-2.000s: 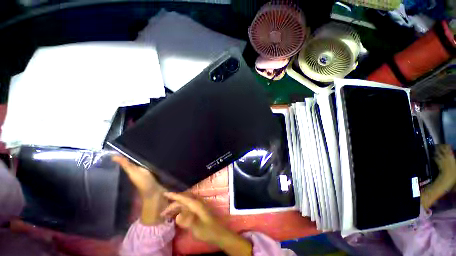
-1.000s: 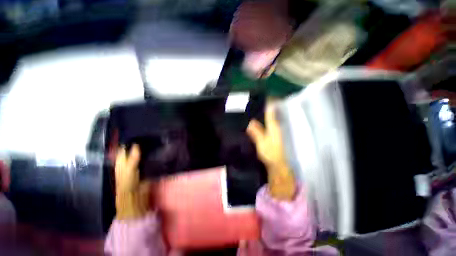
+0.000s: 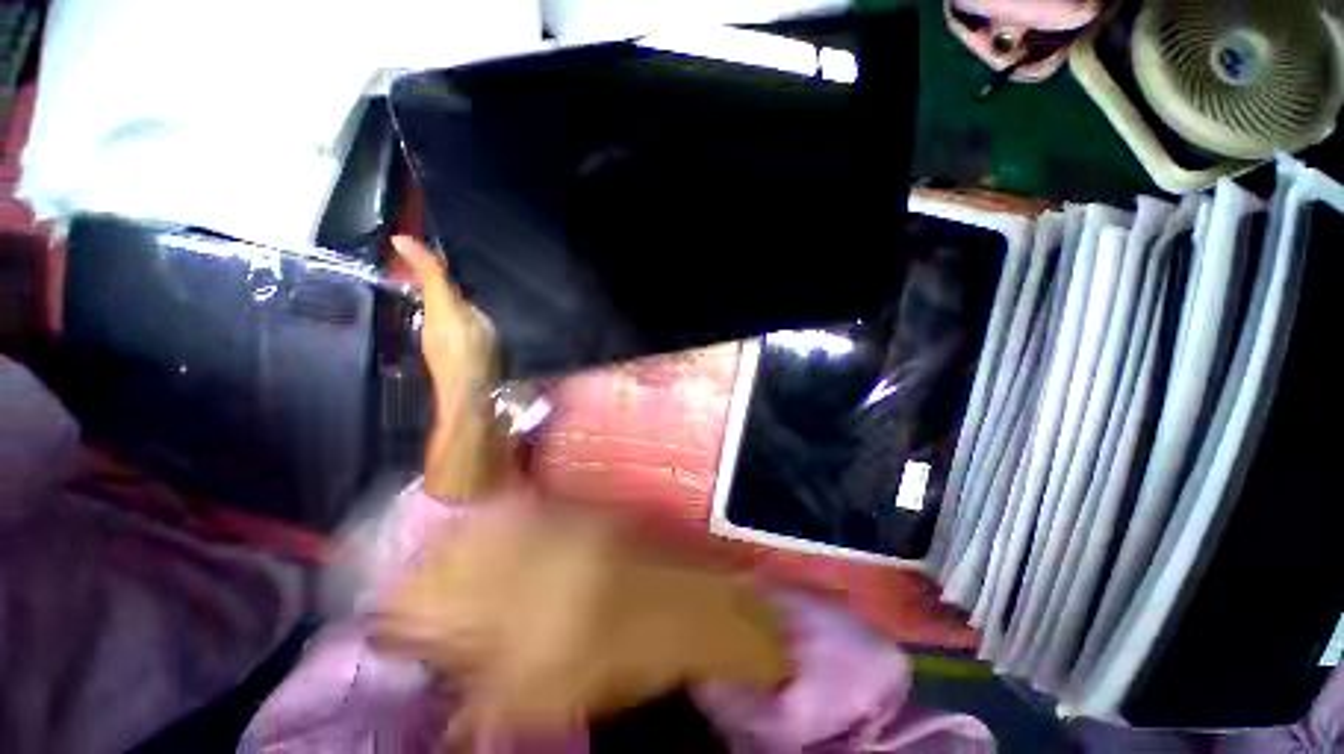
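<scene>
A dark tablet point(image 3: 663, 192) is tilted above the bench, glossy black face visible, with a bright glare strip along its top edge. My left hand point(image 3: 457, 368) is at its lower left corner and holds it, with the fingers partly hidden behind it. Crumpled clear film point(image 3: 522, 410) shines beside this hand. My right hand point(image 3: 546, 611) is blurred, low in front of my left wrist; a pale blur is at its left, and its grip cannot be told. A black-screened tablet with a white border point(image 3: 870, 398) lies right of the held one.
A leaning stack of tablets with white separators point(image 3: 1098, 427) stands at the right. White sheets point(image 3: 221, 103) lie at the back left, above a film-covered dark tablet point(image 3: 221, 368). A cream fan point(image 3: 1238, 67) is at the back right. Red matting point(image 3: 634, 427) covers the bench. A pink sleeve shows at far left.
The held tablet was flat between both hands a second ago; it is now raised and tilted. My right hand has left its right side and moved down and left, and the view has shifted.
</scene>
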